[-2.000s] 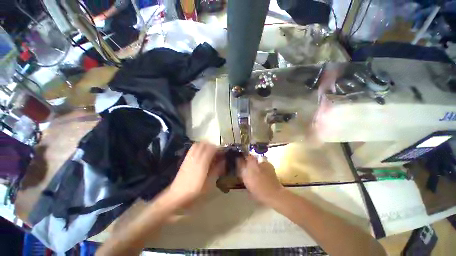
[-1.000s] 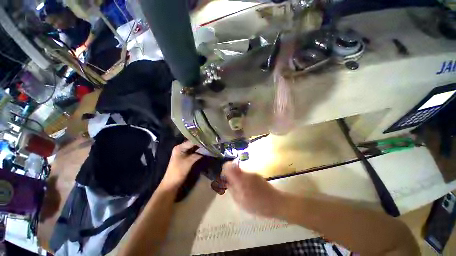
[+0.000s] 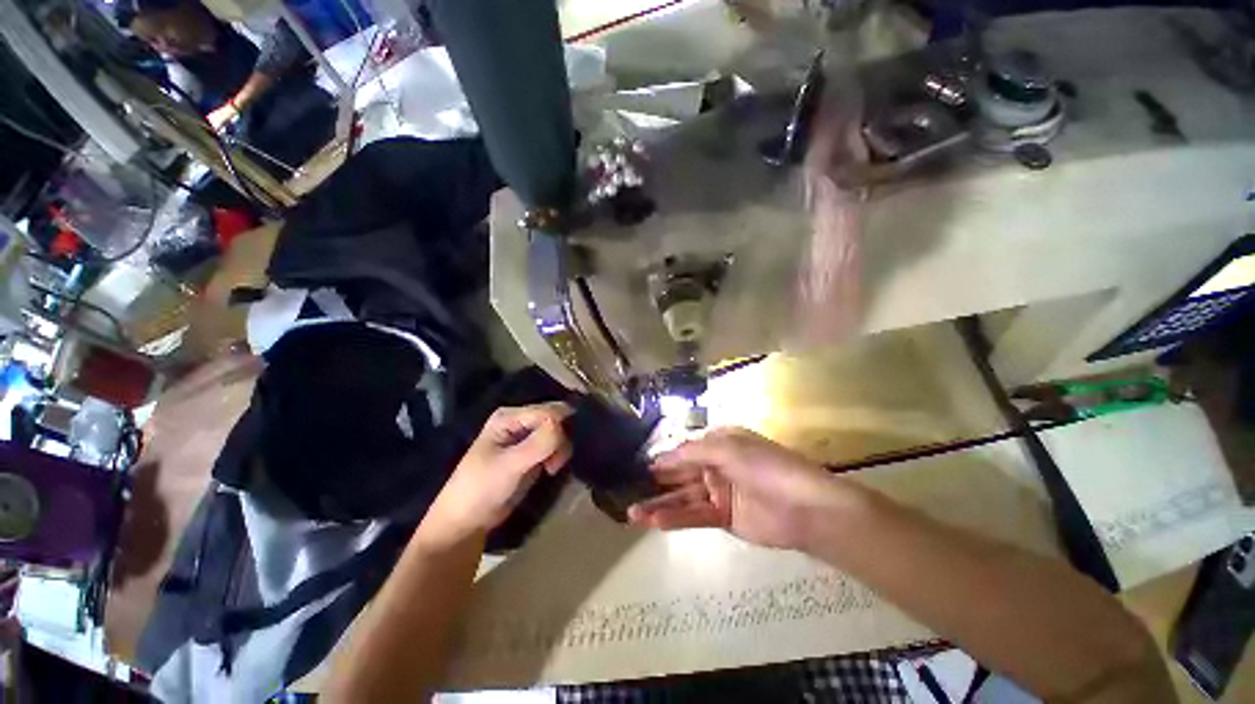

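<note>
The black garment (image 3: 337,426) with light grey panels is heaped left of the machine. A black part of it runs to the needle area (image 3: 677,406), which is brightly lit. My left hand (image 3: 512,461) is at the left edge of this black part, fingers curled with thumb and fingertips pinched on the cloth. My right hand (image 3: 730,488) lies at its right side, just in front of the presser foot, palm partly turned up, its fingers against the cloth edge. The fingertips' exact hold is blurred. The sewing machine (image 3: 922,234) is cream.
A thick dark green-grey tube (image 3: 509,103) rises above the machine head. Pearl-headed pins (image 3: 615,168) and a pink thread bundle (image 3: 831,261) are on the head. A phone (image 3: 1222,612) lies at right, green-handled tool (image 3: 1112,399) beside the bed. A person (image 3: 248,76) sits at upper left.
The view has shifted since the earlier frames. My right hand has opened from a closed pinch, with its fingers now spread along the cloth. The black cloth stands more raised between my hands.
</note>
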